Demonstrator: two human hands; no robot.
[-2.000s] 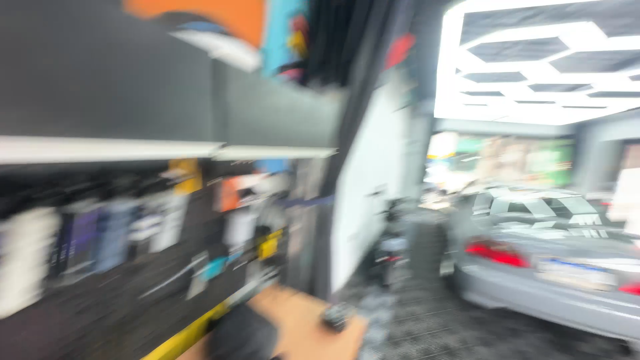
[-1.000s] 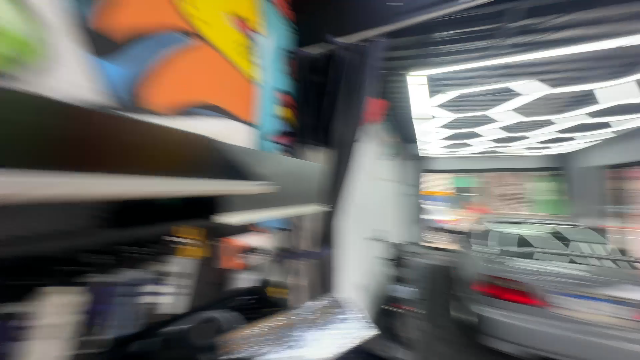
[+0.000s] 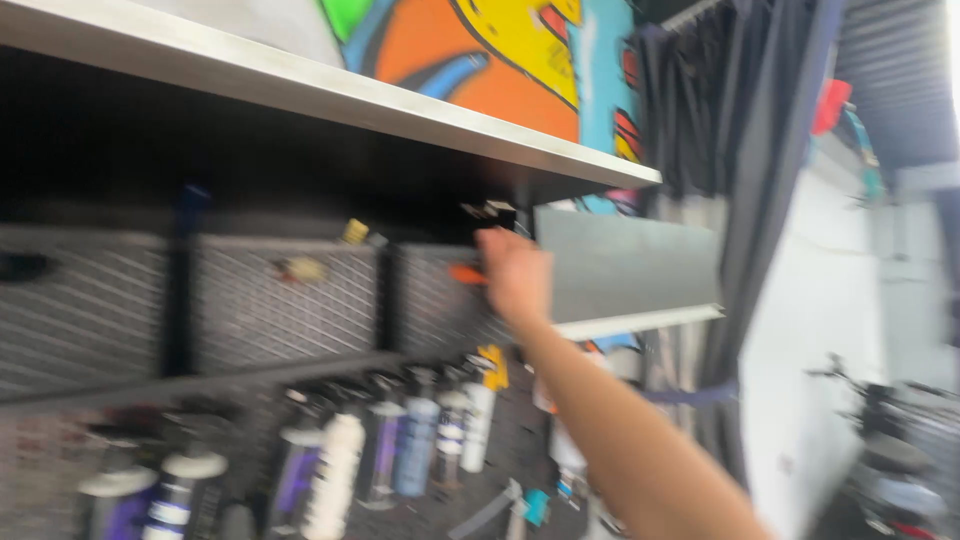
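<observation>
My right hand (image 3: 516, 274) reaches up into an overhead cabinet whose flap door (image 3: 330, 97) is raised. Its fingertips are at a small dark item with a pale top (image 3: 495, 212), by the right end of the cabinet; blur hides whether they grip it. Just left of the hand an orange item (image 3: 468, 274) shows at the mesh bin front (image 3: 442, 300). More mesh fronts (image 3: 285, 292) run to the left, with a yellow item (image 3: 355, 231) above one of them. My left hand is out of view.
Spray bottles (image 3: 417, 446) hang in a row below the cabinet. A closed grey cabinet door (image 3: 630, 262) is at the right, beside a dark curtain (image 3: 765, 172). What looks like a motorcycle (image 3: 892, 450) stands at the far right. A painted mural (image 3: 510, 60) shows above.
The overhead cabinet's door now stands raised, showing the mesh bins, and my right hand has come up into it. The view has turned left, and the silver car is out of frame.
</observation>
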